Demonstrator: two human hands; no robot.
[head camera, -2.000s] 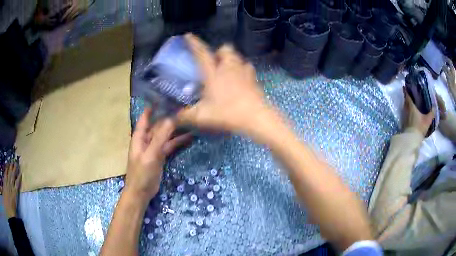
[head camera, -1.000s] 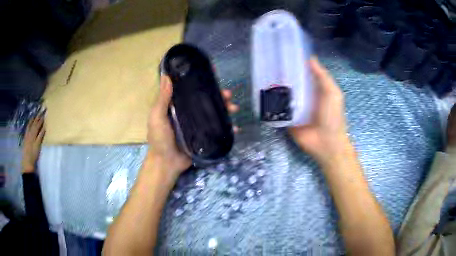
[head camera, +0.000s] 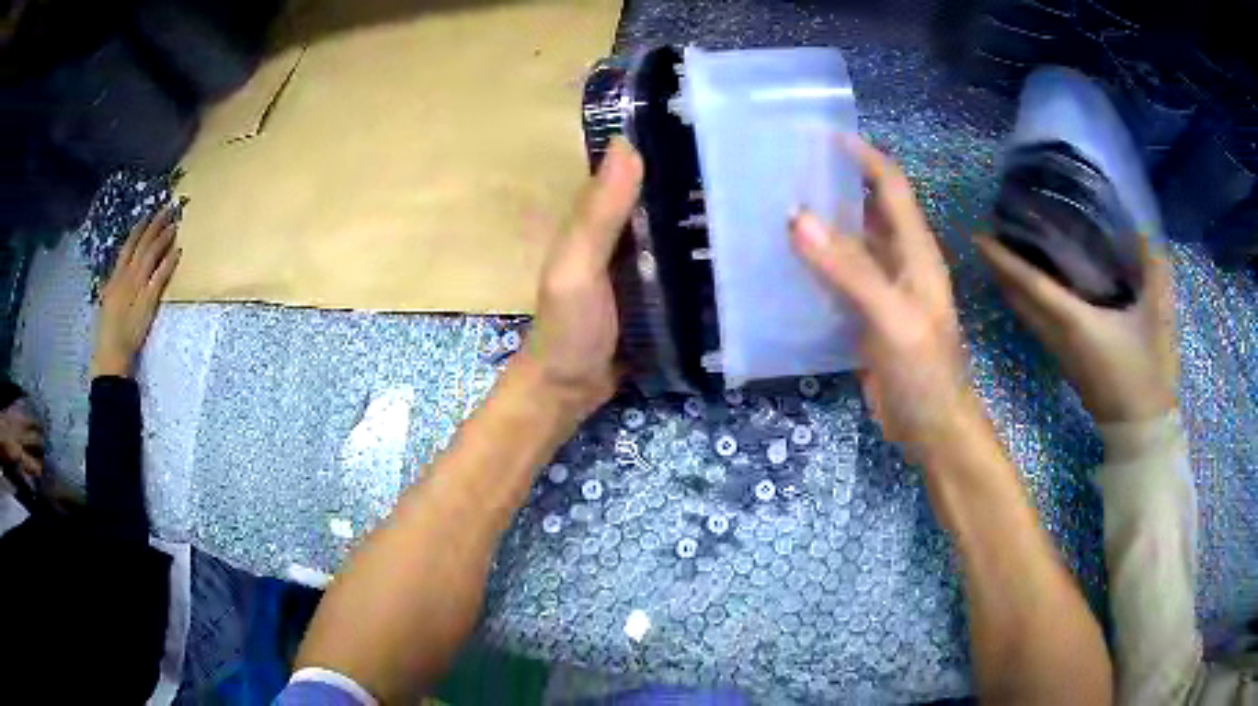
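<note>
My left hand (head camera: 586, 297) grips the glossy black base (head camera: 660, 235), which stands on edge with its long side running away from me. My right hand (head camera: 897, 297) holds the translucent whitish-blue tank (head camera: 775, 207) against the base's right side. Dark teeth-like parts show along the seam; whether the two are fully joined I cannot tell. Small round plugs (head camera: 726, 446) with dark rims and pale centres lie loose below the hands.
Bubble wrap (head camera: 290, 414) covers the table. A cardboard sheet (head camera: 386, 179) with a slit lies at the back left. At right, another person's hand (head camera: 1104, 338) holds a translucent and black unit (head camera: 1076, 193). Another person's hand (head camera: 135, 290) rests at left.
The base and tank, held apart a second ago, are now turned on edge and together. The neighbour's hand with a unit has come in at right.
</note>
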